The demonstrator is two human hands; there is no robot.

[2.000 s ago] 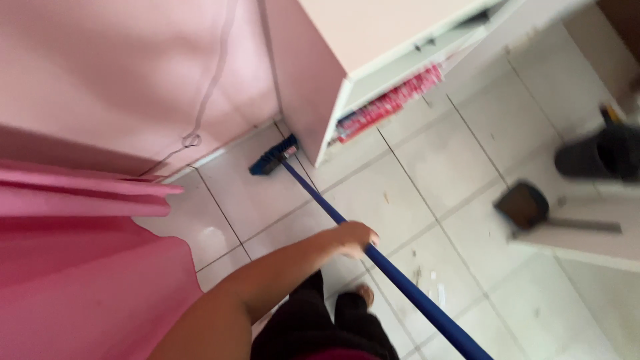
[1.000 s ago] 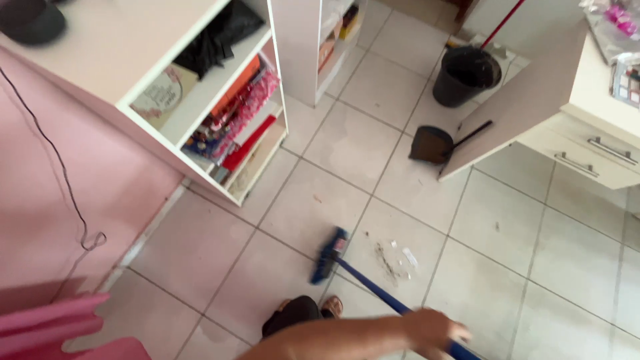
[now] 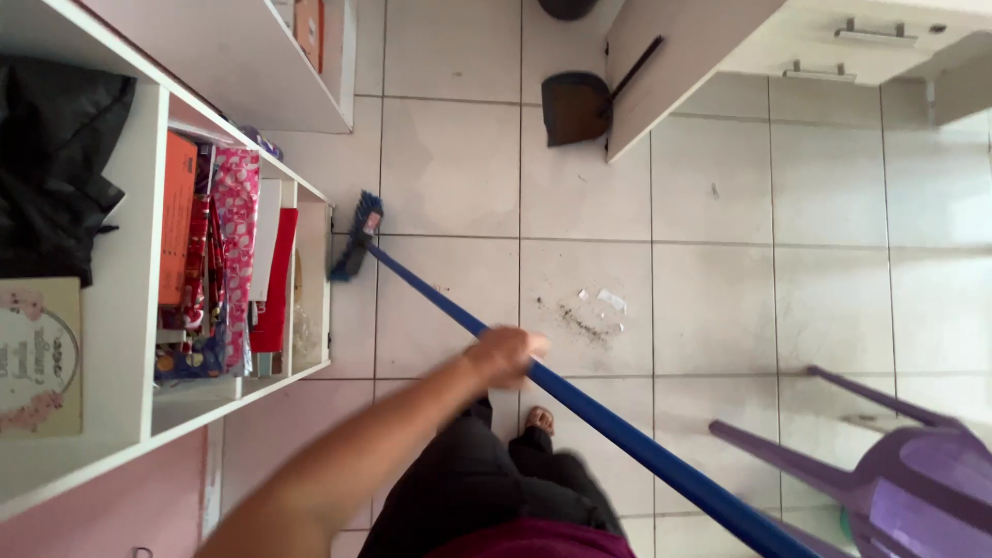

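Observation:
My left hand [image 3: 508, 356] is closed around the blue handle [image 3: 635, 442] of a broom, at about mid-length. The handle runs from the lower right edge up to the left, and its blue-bristled head [image 3: 359, 236] rests on the floor tiles beside the foot of a white shelf unit. Right of the handle, a small heap of dirt with white paper scraps [image 3: 611, 300] lies on the tiles. My right hand is out of view, as is the handle's far end.
The white shelf unit [image 3: 159, 256] stands at left, holding folders and bags. A black dustpan [image 3: 577, 108] leans by a white drawer cabinet [image 3: 697, 46]. Part of a dark bucket [image 3: 567, 6] shows at the top. Purple plastic furniture [image 3: 922, 473] is at lower right. My foot [image 3: 540, 420] is below the heap.
The broom head was by the wall and shelf corner, then near the dirt heap, and is now against the shelf foot. My left hand has stayed on the handle. The view has shifted widely.

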